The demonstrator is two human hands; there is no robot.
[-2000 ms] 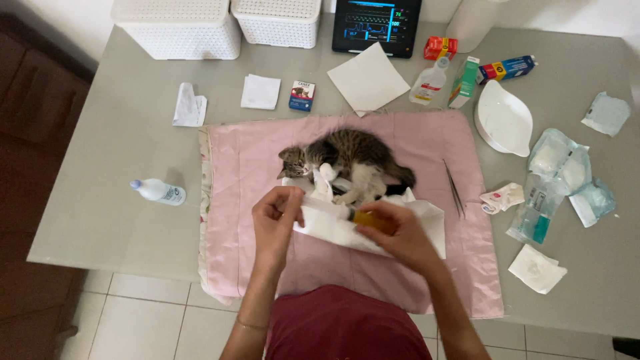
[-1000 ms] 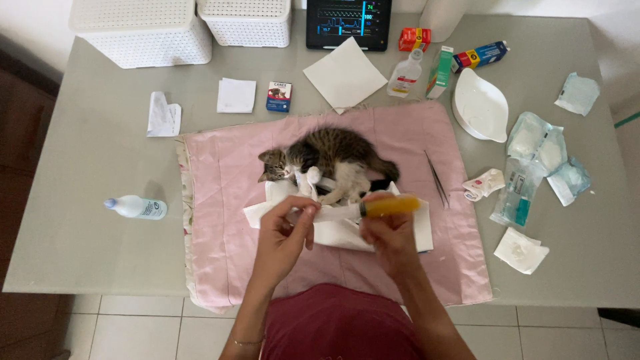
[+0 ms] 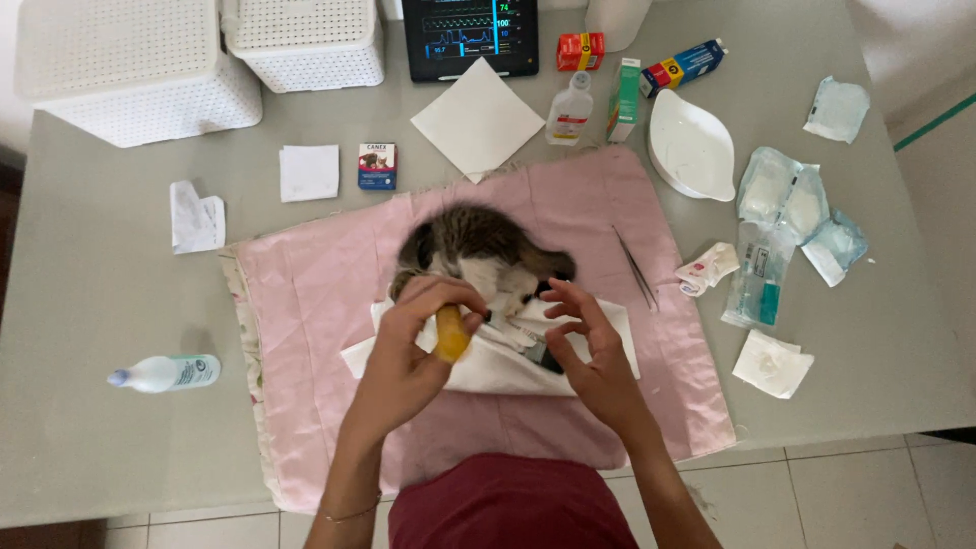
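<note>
A tabby-and-white kitten (image 3: 480, 244) lies on its side on a pink cloth (image 3: 328, 290), its head hidden behind my left hand. My left hand (image 3: 419, 335) holds a yellow cylindrical object (image 3: 451, 334), perhaps a roll or small container, over a folded white cloth (image 3: 488, 374). My right hand (image 3: 583, 343) has its fingers apart beside the kitten's legs, with nothing seen in it. A clear syringe-like item (image 3: 518, 334) with a dark end lies on the white cloth between my hands. Metal tweezers (image 3: 635, 267) rest right of the kitten.
Behind are white lidded baskets (image 3: 305, 46), a vital-signs monitor (image 3: 470, 38), a clear bottle (image 3: 569, 110) and small boxes (image 3: 625, 99). A white dish (image 3: 690, 145) and opened gauze packets (image 3: 781, 191) lie at right. A white bottle (image 3: 171, 373) lies at left.
The yellow object was in my right hand and is now in my left. My right hand has let go of it and its fingers have spread. My left hand now covers the kitten's head.
</note>
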